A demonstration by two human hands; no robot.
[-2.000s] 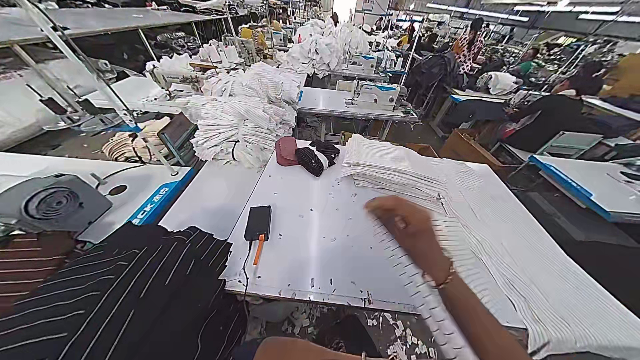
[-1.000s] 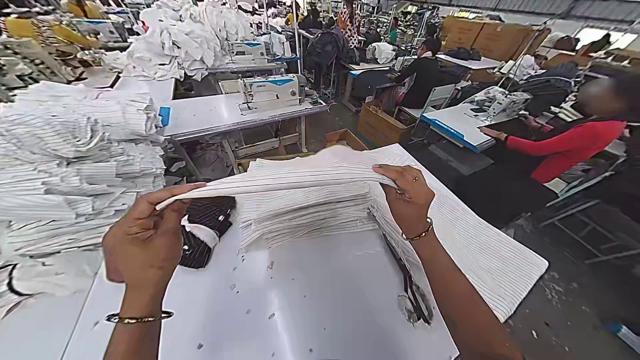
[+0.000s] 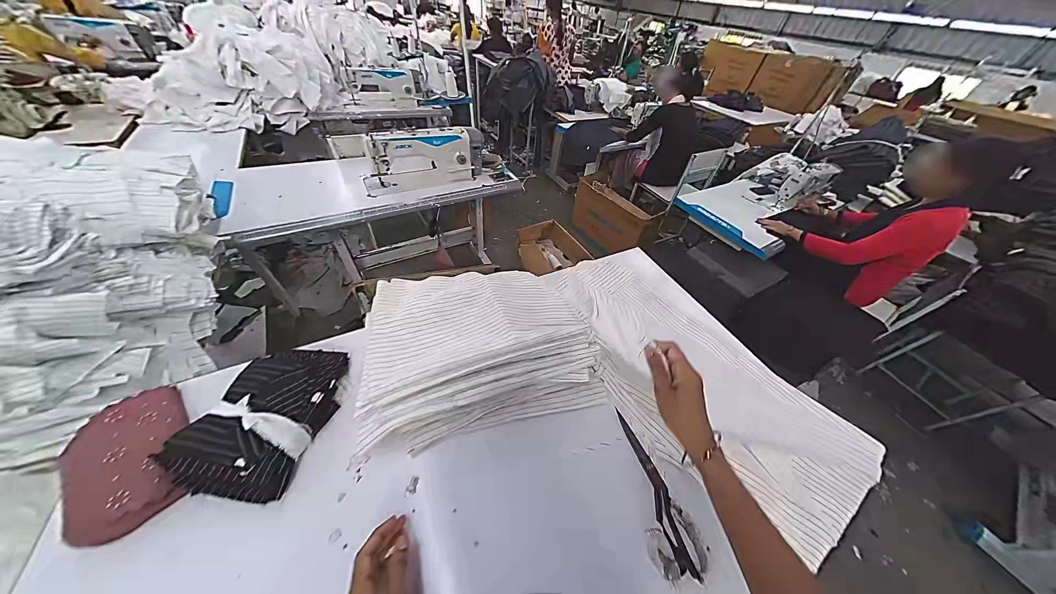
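A folded stack of white striped fabric pieces (image 3: 487, 346) lies on the white table (image 3: 511, 511). To its right, more striped fabric (image 3: 767, 421) spreads over the table's edge. My right hand (image 3: 681, 396) is at this spread fabric, thumb and fingertips pinched on a bit of it. Near the table's front edge is my left hand (image 3: 384, 557), fingers curled, partly cut off by the frame; nothing shows in it. Between my hands, nearer the right one, lie dark-bladed scissors (image 3: 660, 495). A tied black striped bundle (image 3: 256, 425) lies left of the stack.
A dusty-red cloth item (image 3: 124, 466) is at the left, beside a tall pile of white striped garments (image 3: 91, 305). Ahead is a Jack sewing machine (image 3: 422, 157) on its table. Cardboard boxes (image 3: 610, 210) are on the floor. A co-worker in red sleeves (image 3: 883, 235) sits at the right.
A second ago both hands held a striped piece stretched above the stack; now it is out of them. My left hand has come down toward the front edge, and my right is at the spread fabric.
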